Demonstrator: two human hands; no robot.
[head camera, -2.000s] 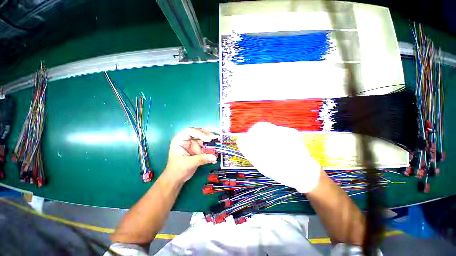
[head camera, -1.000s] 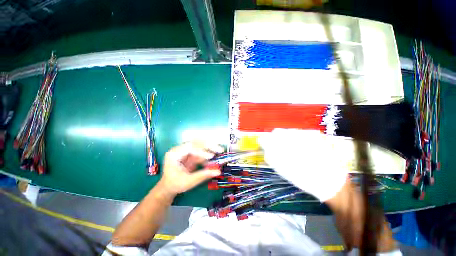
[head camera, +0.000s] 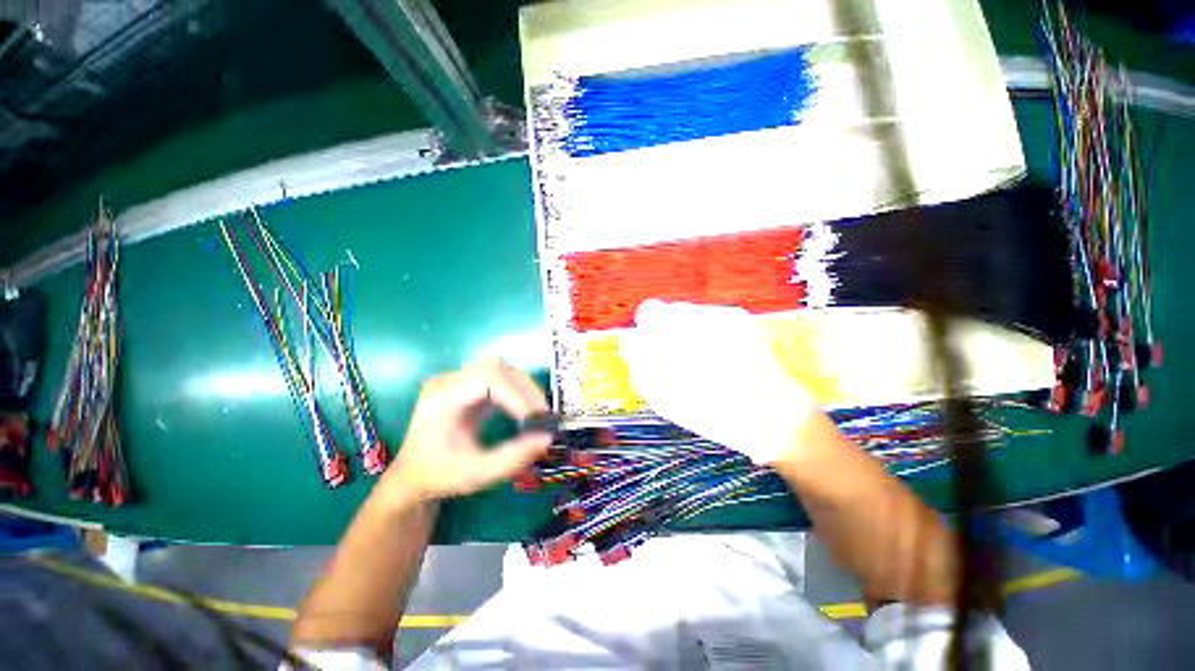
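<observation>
My left hand (head camera: 465, 433) is bare, with thumb and fingers closed on a small dark connector housing (head camera: 537, 423) at the left end of the near harness pile. My right hand (head camera: 721, 378), in a white glove, is over the yellow wires (head camera: 609, 372) in the wire tray (head camera: 983, 354); its fingertips are near the red wires (head camera: 682, 278), and whether it holds anything cannot be told. Part-assembled harnesses (head camera: 695, 472) with red and black housings lie along the tray's near edge, partly under my hands.
Blue wires (head camera: 688, 102) lie in the far row and black wires (head camera: 944, 262) at the right. Two small harness groups (head camera: 315, 380) lie left of the tray. Harness bundles lie at far left (head camera: 89, 380) and far right (head camera: 1101, 223). A metal post (head camera: 426, 66) stands behind.
Another harness now lies beside the one on the left bench. The long harness my left hand held is no longer seen there. The right hand has moved back left over the yellow row. The view has shifted.
</observation>
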